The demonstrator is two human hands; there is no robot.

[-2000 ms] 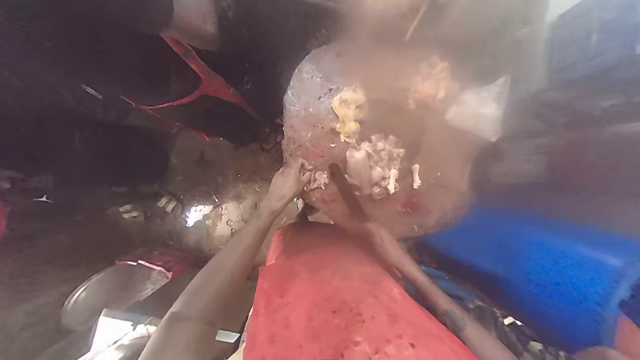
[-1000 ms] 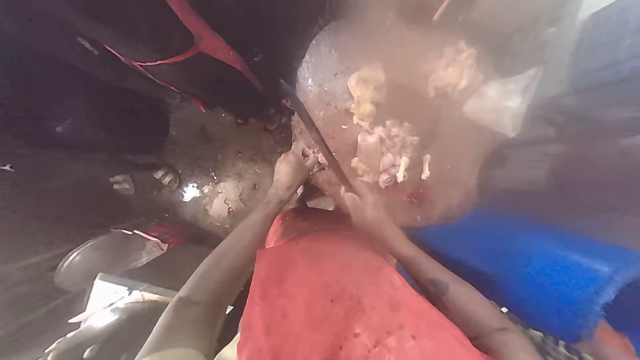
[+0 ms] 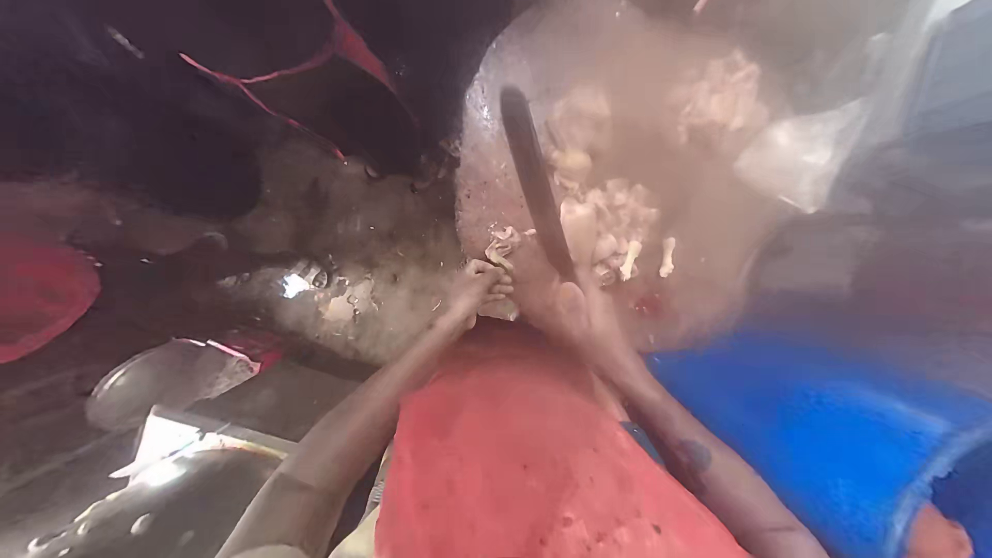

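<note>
My left hand (image 3: 484, 287) grips a small piece of pale raw meat (image 3: 504, 244) at the near left edge of a round chopping block (image 3: 496, 186). In my right hand (image 3: 573, 306), just right of it, is the handle end of a large dark-bladed knife (image 3: 535, 170), whose blade points away over the block. Beyond and to the right of the knife lies a pile of cut raw meat pieces (image 3: 620, 221), perhaps chicken. A small bone-like piece (image 3: 667, 257) lies apart on its right. A yellowish piece (image 3: 572, 167) rests behind the pile.
More meat (image 3: 721, 97) and a translucent plastic bag (image 3: 802, 159) lie at the block's far right. A blue barrel (image 3: 798, 426) lies at the lower right. Round metal pans or lids (image 3: 167, 380) and a red container (image 3: 43, 298) are at the left. A red apron (image 3: 535, 457) covers my front.
The knife's blade, which crossed toward the upper left close to my left hand one second ago, now points more directly away, to the right of that hand. My left hand stays at the block's near edge.
</note>
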